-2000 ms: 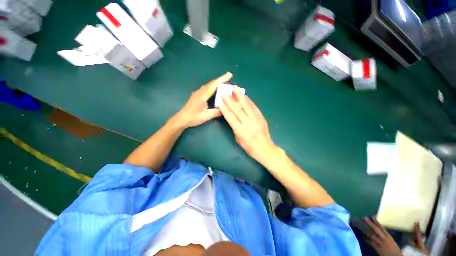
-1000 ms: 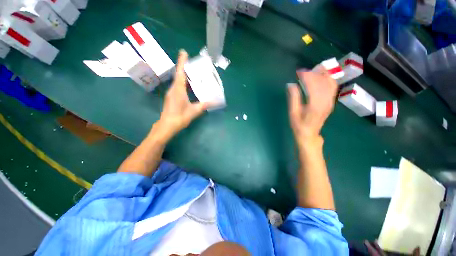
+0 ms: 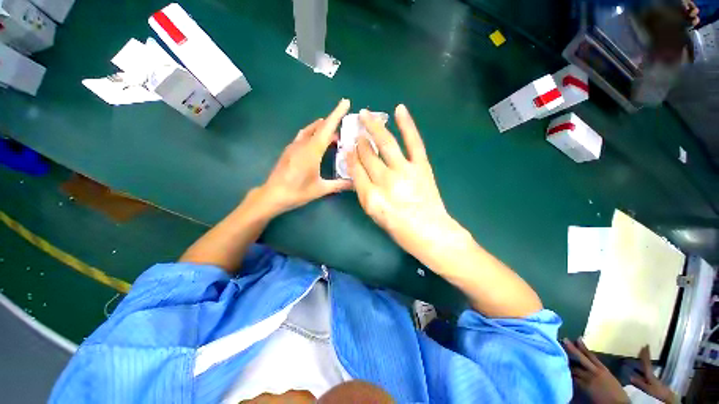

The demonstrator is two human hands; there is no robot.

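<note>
A small white retail carton (image 3: 344, 150) stands between my two hands at the middle of the green bench. My left hand (image 3: 303, 166) grips its left side, thumb below and fingers above. My right hand (image 3: 398, 177) lies over its right side and top, with fingers on the carton's end and one finger raised. The right hand hides much of the carton; whether its flap is open or closed cannot be told.
An upright carton (image 3: 199, 55) and an opened carton (image 3: 183, 93) lie left of the shelf post (image 3: 311, 35). More cartons (image 3: 574, 137) sit at right. A paper slip (image 3: 588, 249), a cream folder (image 3: 635, 288) and another person's hands (image 3: 599, 379) are at lower right.
My right hand has come back from the cartons at right onto the carton in my left hand. The left hand has moved slightly right. One carton has gone from the right-hand group since one second ago.
</note>
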